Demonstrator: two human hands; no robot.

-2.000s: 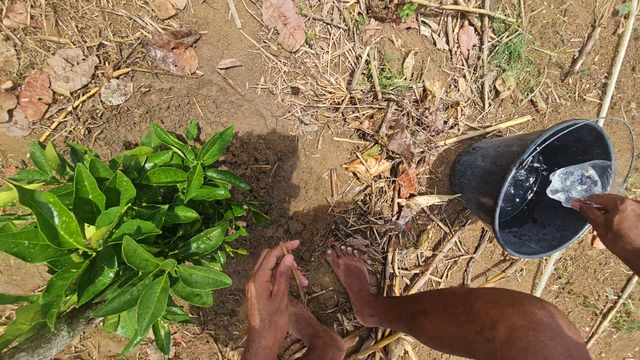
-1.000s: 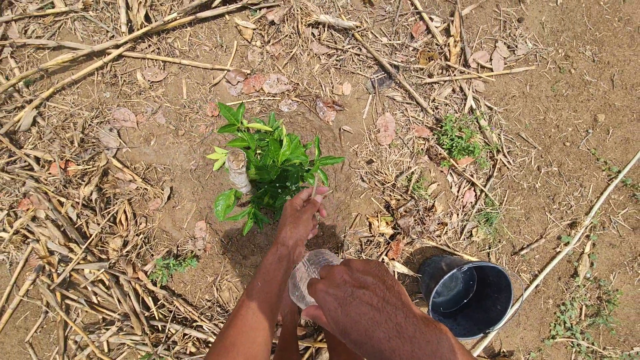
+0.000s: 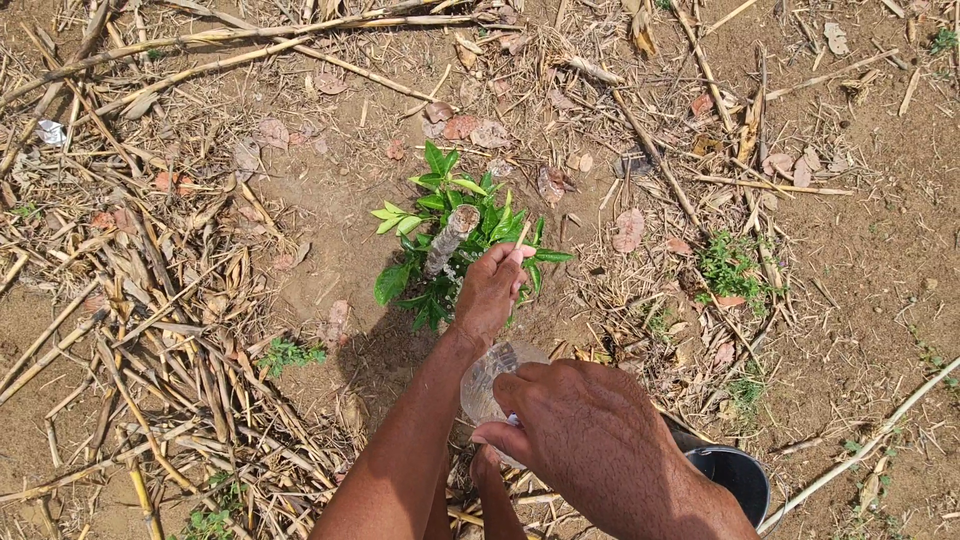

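Observation:
A leafy green plant point(image 3: 431, 202) grows around a cut, pale trunk stub point(image 3: 450, 238) in bare soil. My left hand point(image 3: 487, 292) reaches over its lower right leaves, with a short thin stick point(image 3: 523, 235) pinched between thumb and fingers. Nearer to me, my right hand point(image 3: 585, 420) grips a clear plastic container point(image 3: 491, 375), tilted toward the plant; its rim is partly hidden under my fingers. Splashes of water point(image 3: 450, 281) show among the leaves beyond the container.
A black bucket point(image 3: 739, 469) stands at the lower right, partly hidden by my right forearm, near a long pale pole point(image 3: 862, 446). Dry stalks point(image 3: 217, 375) are heaped on the left, and more stalks point(image 3: 300, 37) lie across the top. My bare feet are below my hands.
Two seconds ago my right hand held the container at the bucket's mouth; it has since moved over to beside my left hand, near the plant. Water now shows at the leaves. The view has shifted widely.

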